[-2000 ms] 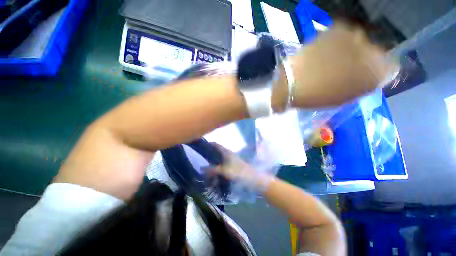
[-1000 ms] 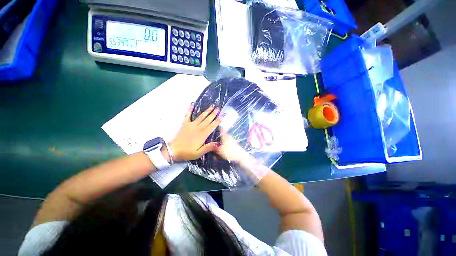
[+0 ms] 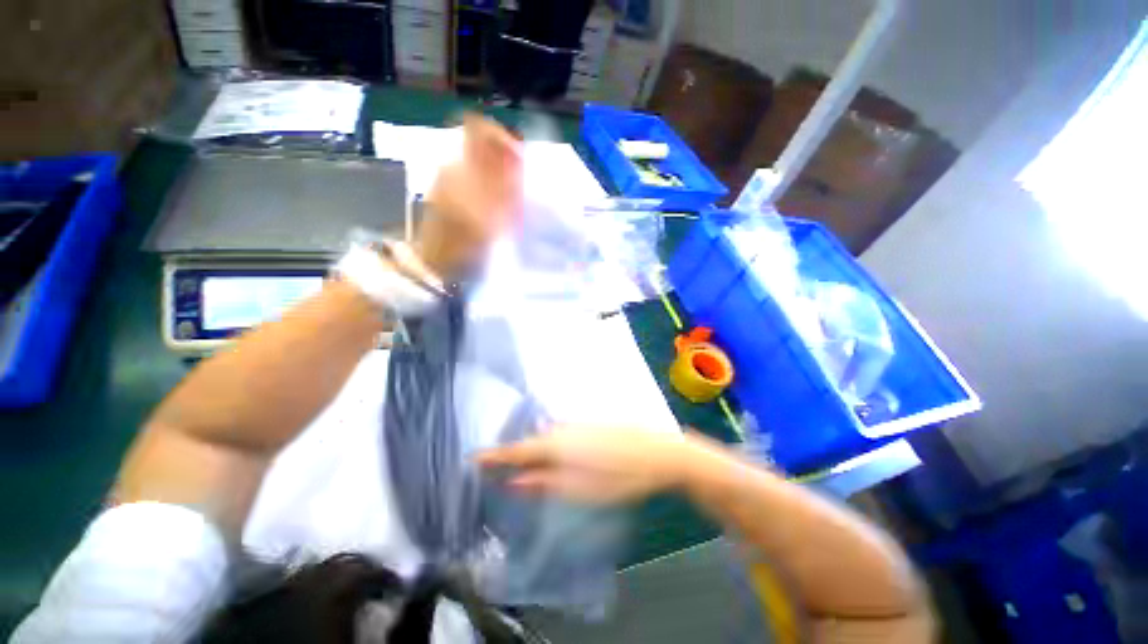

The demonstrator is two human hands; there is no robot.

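Observation:
A clear bag with a black wire bundle (image 3: 428, 428) lies lengthwise on white paper sheets (image 3: 592, 359) in front of me, blurred. My right hand (image 3: 554, 463) is at the bag's right side, fingers pointing left over the plastic; its grip is unclear. My left hand (image 3: 476, 189) is raised beyond the bundle's far end, right of the scale, and strongly blurred; whether it holds plastic cannot be told. Another clear bag (image 3: 630, 239) lies on the papers further back, partly behind the blur.
The counting scale (image 3: 283, 208) stands left of my left hand. A blue bin (image 3: 50, 277) is far left. A tape roll (image 3: 701, 371) sits beside the right blue bin (image 3: 755, 340), which holds clear bags. A small blue tray (image 3: 652, 157) and cartons (image 3: 856, 151) are behind.
My left hand has lifted off the bagged bundle and moved forward. My right hand stays beside it. The bundle now lies more lengthwise and straighter. The view has tilted up, showing the room behind.

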